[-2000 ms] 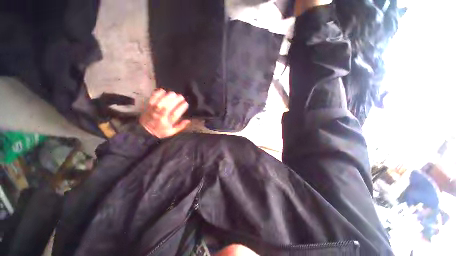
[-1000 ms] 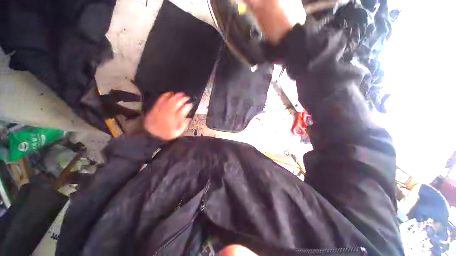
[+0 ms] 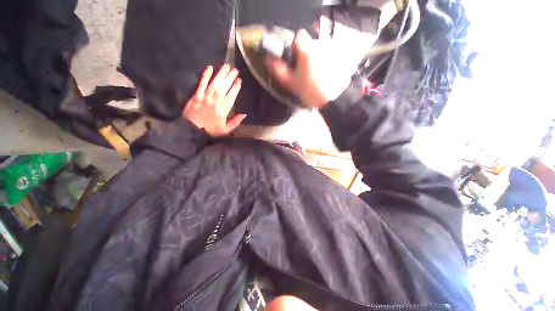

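Note:
A dark cloth panel (image 3: 173, 51) lies flat at the upper middle of the table. My left hand (image 3: 216, 102) rests palm down on its lower right edge, fingers spread, gripping nothing. My right hand (image 3: 307, 71) is closed around the handle of the iron (image 3: 274, 41), just right of that panel. The iron is blurred and its tip is hard to make out. A pale hose loops around it. A second dark panel (image 3: 268, 115) lies beneath the iron and right hand, mostly hidden.
A heap of black cloth (image 3: 36, 54) lies at the upper left, with dark scraps (image 3: 112, 97) beside it. Shiny black material (image 3: 435, 54) is bunched at the upper right. Something red (image 3: 371, 90) shows beside my right sleeve. A green bag (image 3: 36, 176) lies at the lower left.
My right hand and the iron have come down and left, nearer my left hand. The left panel has shifted left and up. My left hand has moved slightly up, its fingers more spread.

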